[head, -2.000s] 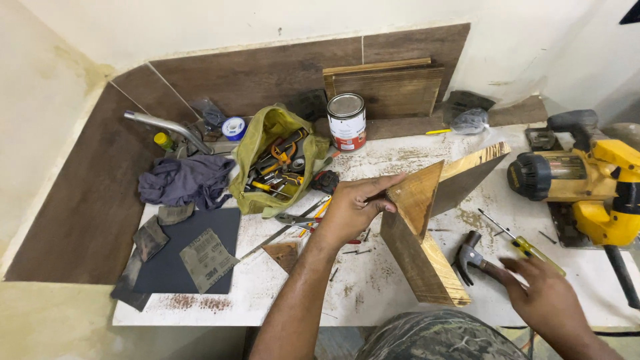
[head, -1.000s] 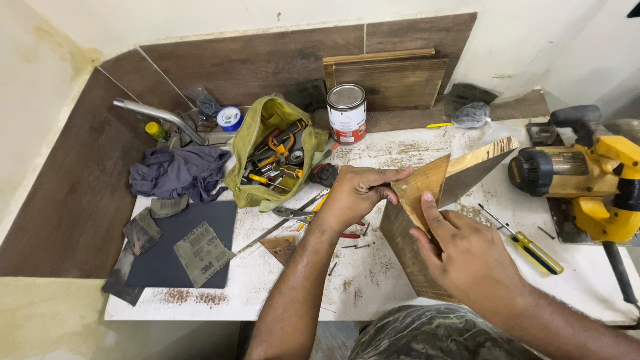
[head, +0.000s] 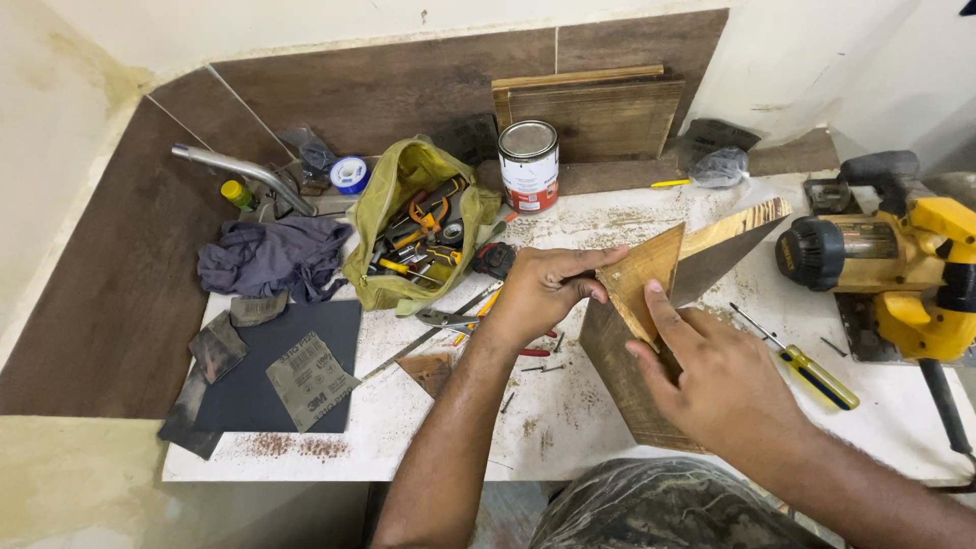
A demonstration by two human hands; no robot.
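My left hand (head: 553, 293) grips the left corner of a triangular wooden piece (head: 648, 278) between thumb and fingers. This triangle lies against the upper edges of two joined wooden boards (head: 633, 381) that stand on edge at an angle. My right hand (head: 701, 366) presses its index finger on the triangle's face, with the thumb at its lower edge. Right of that hand lies a yellow-handled screwdriver (head: 820, 377). Pliers (head: 450, 320) with red handles are partly hidden behind my left forearm. Another wooden triangle (head: 427, 372) lies left of that forearm. The hammer is not visible.
A yellow circular saw (head: 877, 252) stands at the right. Behind the boards are a paint can (head: 528, 168) and leaning wooden panels (head: 595, 114). An open green tool bag (head: 366, 252), a dark cloth (head: 271, 255) and sandpaper sheets (head: 313, 381) occupy the left. Loose nails (head: 543, 369) lie mid-table.
My right hand was at the hammer on the table two seconds ago; it has moved up and left onto the wooden triangle. My left hand keeps its hold on the triangle.
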